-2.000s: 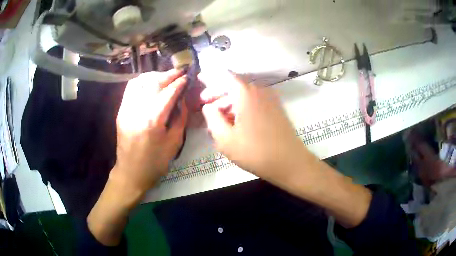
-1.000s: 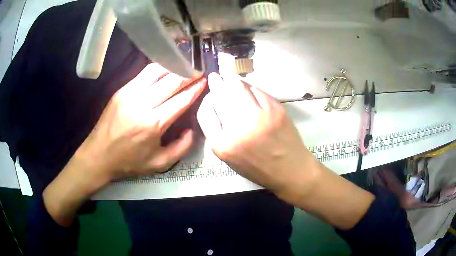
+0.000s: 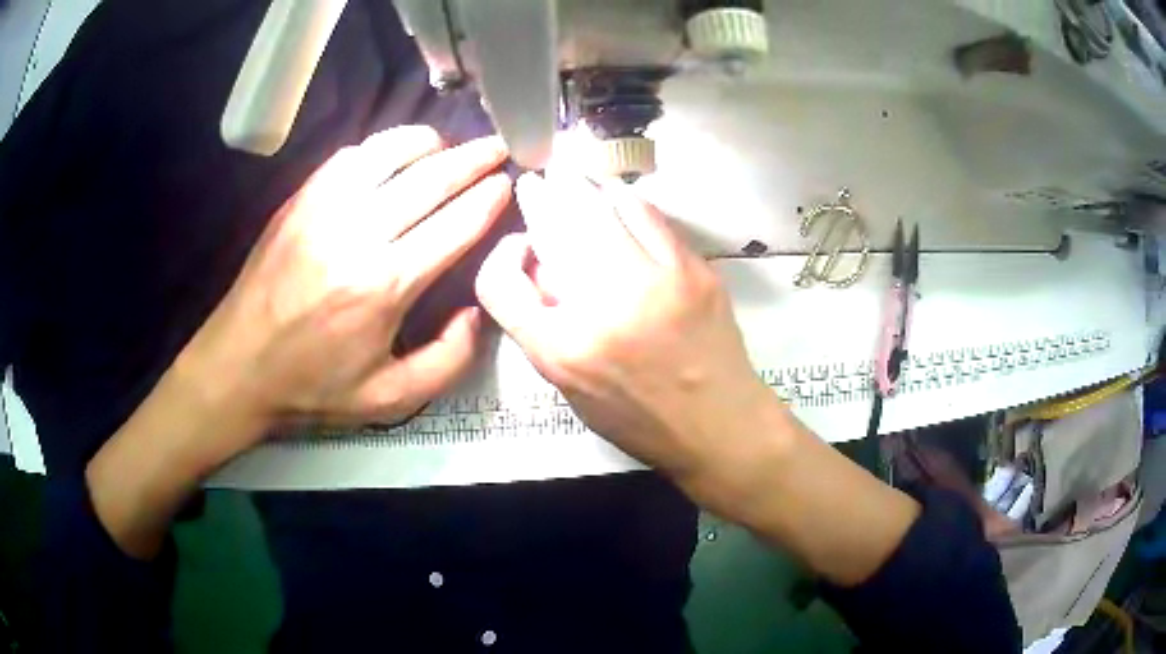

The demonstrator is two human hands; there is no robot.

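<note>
A large dark garment [image 3: 141,205] lies bunched on the left of the white table and runs under the sewing machine. My left hand [image 3: 345,281] lies on the cloth with its fingertips close to the needle area. My right hand [image 3: 627,307] is beside it, thumb and fingers pinched together at the cloth's edge just below the machine head. The fingertips are washed out by the lamp, and the needle and presser foot are hidden behind a pale machine part [image 3: 512,90].
A loose gold ring buckle [image 3: 834,243] lies right of the needle. Pink-handled thread snips [image 3: 895,313] lie further right. A ribbed cream knob [image 3: 629,157] stands by my right fingertips. A printed ruler [image 3: 959,364] runs along the front edge. A beige cloth bin [image 3: 1074,511] is at lower right.
The whole view has shifted, and the machine head now covers the needle. My left hand has flattened out on the cloth; my right fingertips are still close beside it.
</note>
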